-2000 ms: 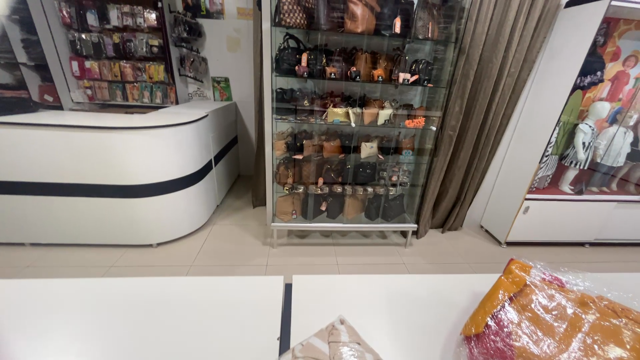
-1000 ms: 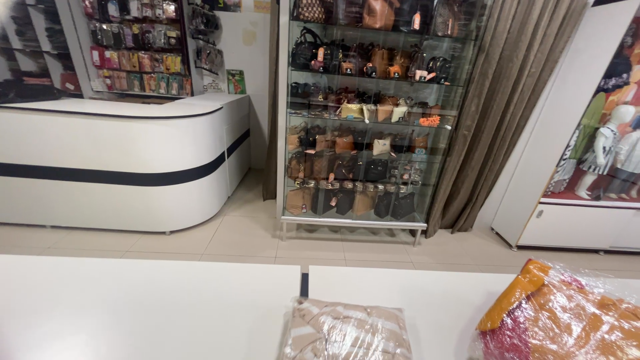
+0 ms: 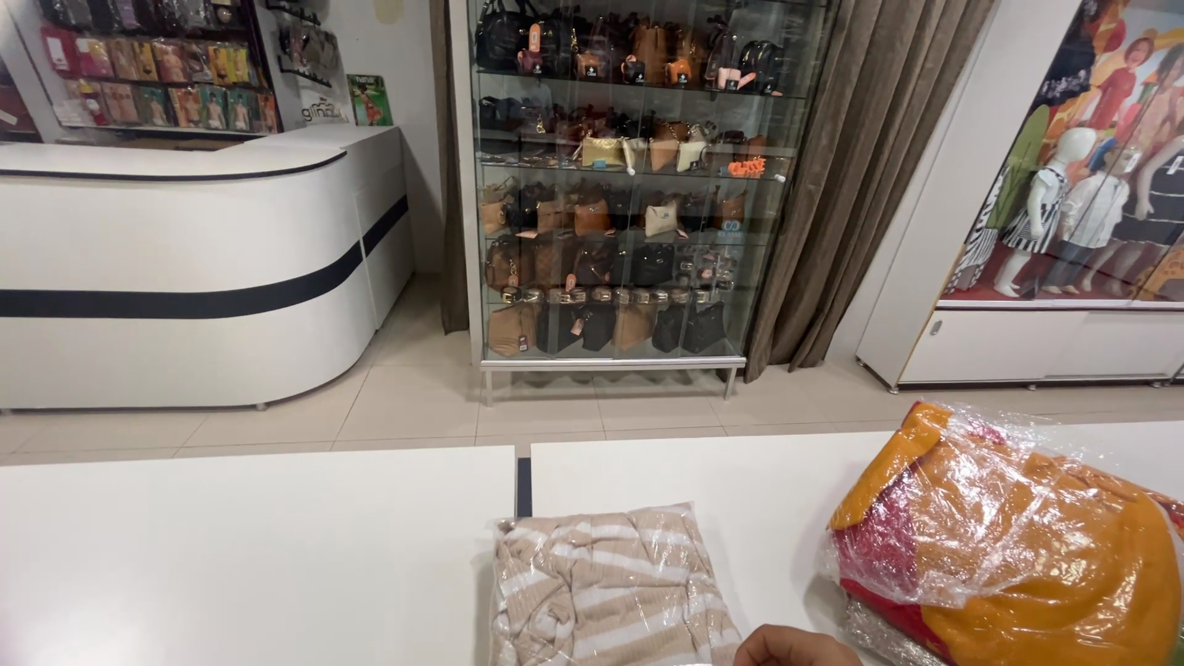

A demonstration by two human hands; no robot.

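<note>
A folded beige garment with white stripes, in a clear plastic bag [image 3: 610,587], lies on the white tabletop at the lower middle. My right hand [image 3: 794,647] shows at the bottom edge, fingers curled, close by the bag's lower right corner; the frame cuts off the rest, so its grip cannot be made out. To the right of it is a larger clear plastic bag of orange and magenta fabric [image 3: 1036,536]. My left hand is out of view.
Two white tabletops [image 3: 259,546] meet at a dark gap [image 3: 524,487]. Beyond the tiled floor stand a curved white counter [image 3: 176,240], a glass cabinet of handbags [image 3: 615,213], a brown curtain [image 3: 846,176] and a white cabinet [image 3: 999,347] beneath a picture of dressed figures.
My right hand has come into view at the bottom edge. More of the bagged beige garment shows than two seconds ago, when only its upper corner was in the frame.
</note>
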